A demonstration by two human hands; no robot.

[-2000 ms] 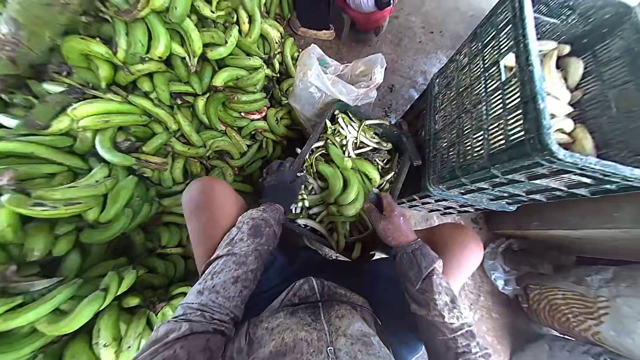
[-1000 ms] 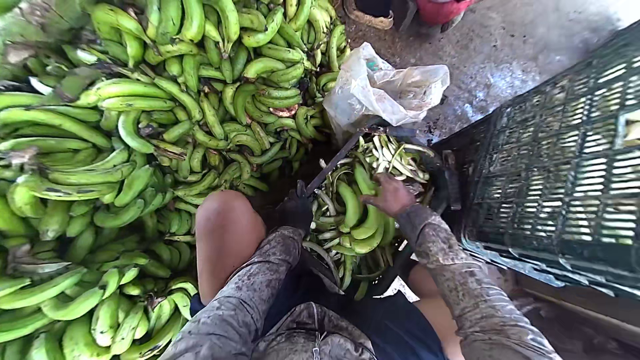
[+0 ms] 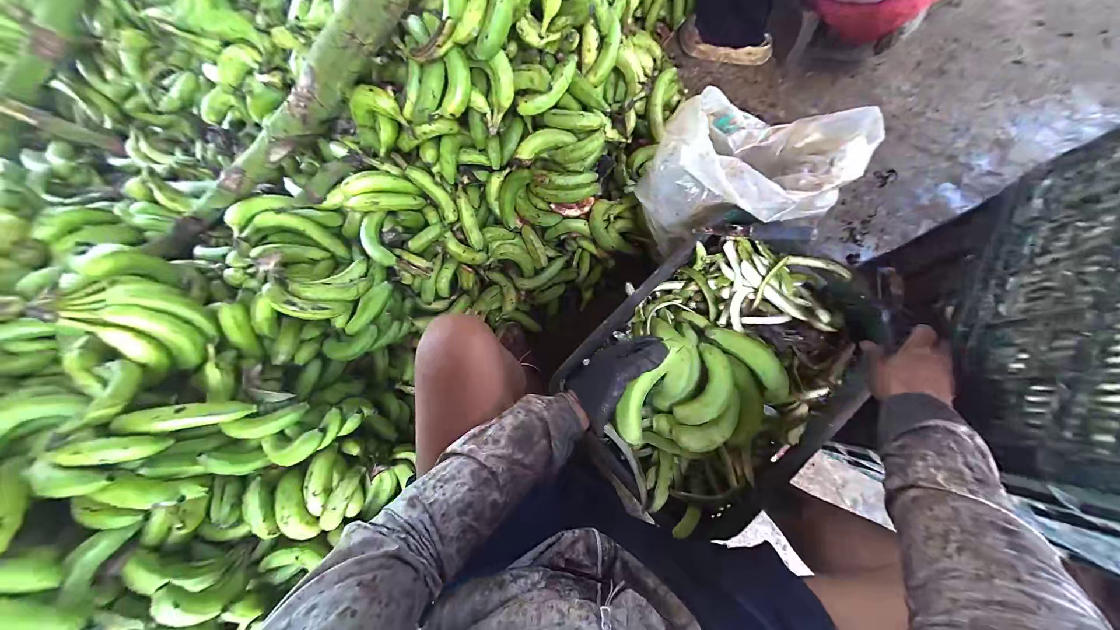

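In a dark container (image 3: pixel 612 322) between my knees lies a bunch of green plantains or bananas (image 3: pixel 707 385) on top of pale peel strips (image 3: pixel 744 280). My left hand (image 3: pixel 617 372), in a dark glove, is at the bunch's left side, its fingers against the leftmost fruit; it seems to hold it. My bare right hand (image 3: pixel 914 367) is at the container's right edge, fingers curled around or behind something dark; what it grips, if anything, cannot be told.
A large heap of green plantains or bananas (image 3: pixel 297 289) covers the left, with a thick green stalk (image 3: pixel 289 122) across it. A whitish plastic bag (image 3: pixel 757 162) stands beyond the container. At right is a dark green plastic crate (image 3: pixel 1059 315). Another person's shoe (image 3: pixel 726 48) shows near a red object (image 3: pixel 873 17).
My right hand has moved right, from the fruit to the container's right edge. My left hand has come onto the bunch from the container's left edge.
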